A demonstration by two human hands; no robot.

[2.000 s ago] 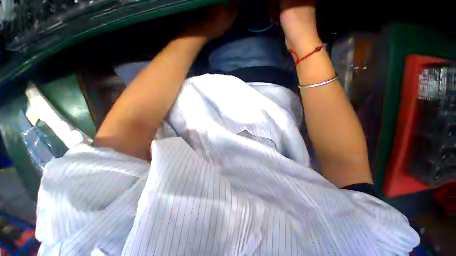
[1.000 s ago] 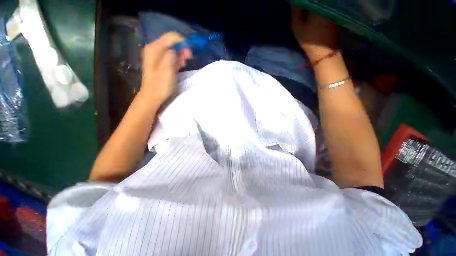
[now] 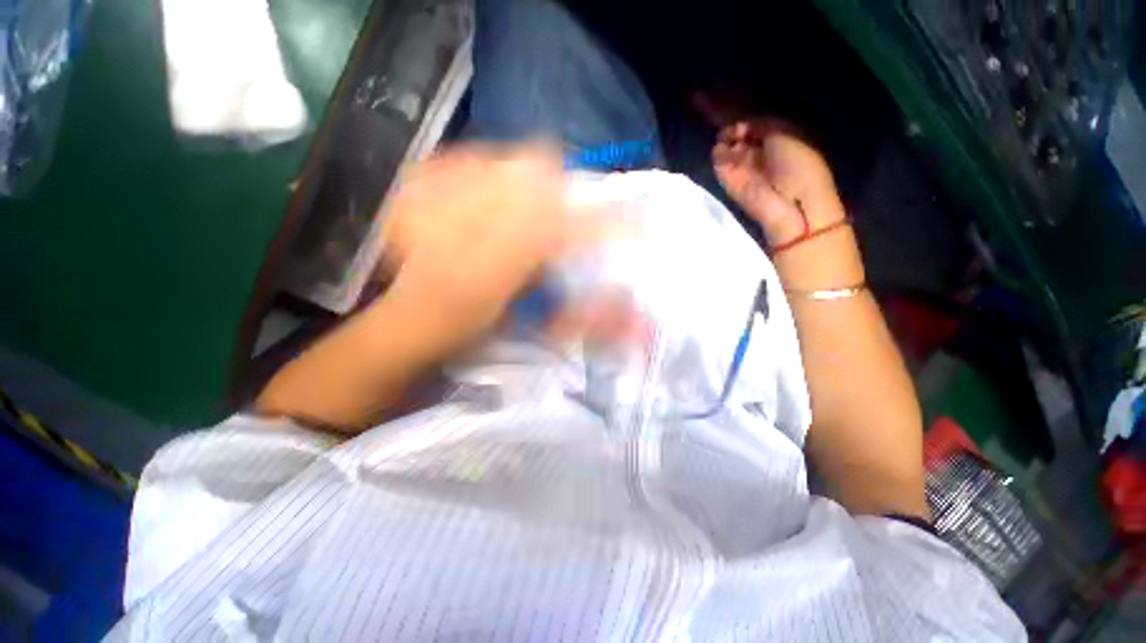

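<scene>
My left hand (image 3: 484,226) is strongly blurred in front of the white striped garment (image 3: 540,502). Something blue shows below its palm; whether the fingers hold it cannot be told. A blue strap or cord (image 3: 616,153) lies beyond the hand, against the blue-grey trousers. A thin blue and black cord (image 3: 744,345) lies on the front of the garment. My right hand (image 3: 769,170) is beside my lap, palm partly up, fingers half curled, with nothing visible in it. It wears a red string and a metal bracelet.
A green surface (image 3: 126,276) at the left bears a white strip (image 3: 233,75) and a clear bluish plastic bag (image 3: 38,88). An open drawer or box (image 3: 377,151) is beside my left arm. Clear trays (image 3: 1005,75) lie on the bench at upper right. A black tray stack (image 3: 987,515) is at lower right.
My left hand has moved in toward the chest and blurred. My right hand has come out from under the bench edge. The view has turned, and a blue cord now shows on the garment.
</scene>
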